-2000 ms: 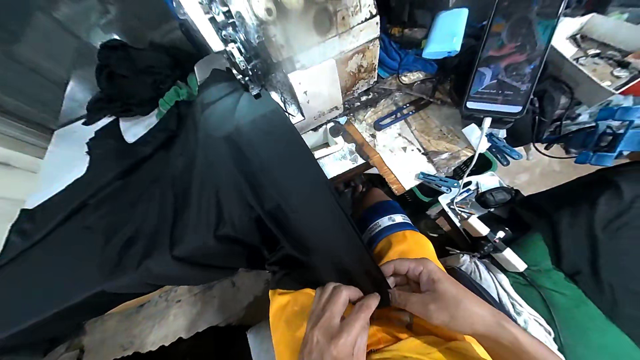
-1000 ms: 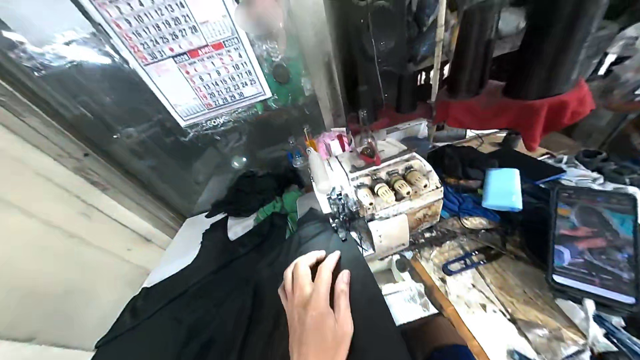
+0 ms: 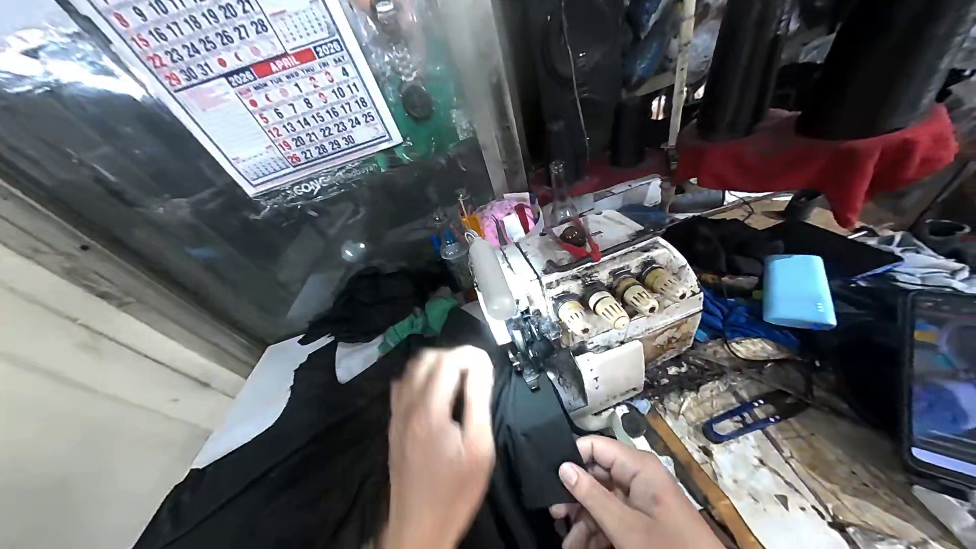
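Black fabric (image 3: 328, 450) spreads across the left and runs up to the presser foot area of a worn white overlock sewing machine (image 3: 610, 305). My right hand (image 3: 625, 496) pinches the near edge of the fabric between thumb and fingers, just below the machine. My left hand (image 3: 442, 435), blurred, is over the fabric left of the presser foot; whether its fingers grip any cloth cannot be told. Dark fabric hides the spot under the foot. Several tension dials (image 3: 606, 305) line the machine's front.
Blue thread snips (image 3: 751, 415) lie on the worn table right of the machine. Behind them are a light blue power bank (image 3: 799, 291) and a phone (image 3: 942, 381) at the right edge. A bunched black cloth (image 3: 374, 301) lies against the left wall, below a calendar (image 3: 282, 84).
The view has swung up from my lap to the machine. My right hand, out of view one second ago, now holds the fabric edge near the machine. My left hand has lost its flat pose on the cloth.
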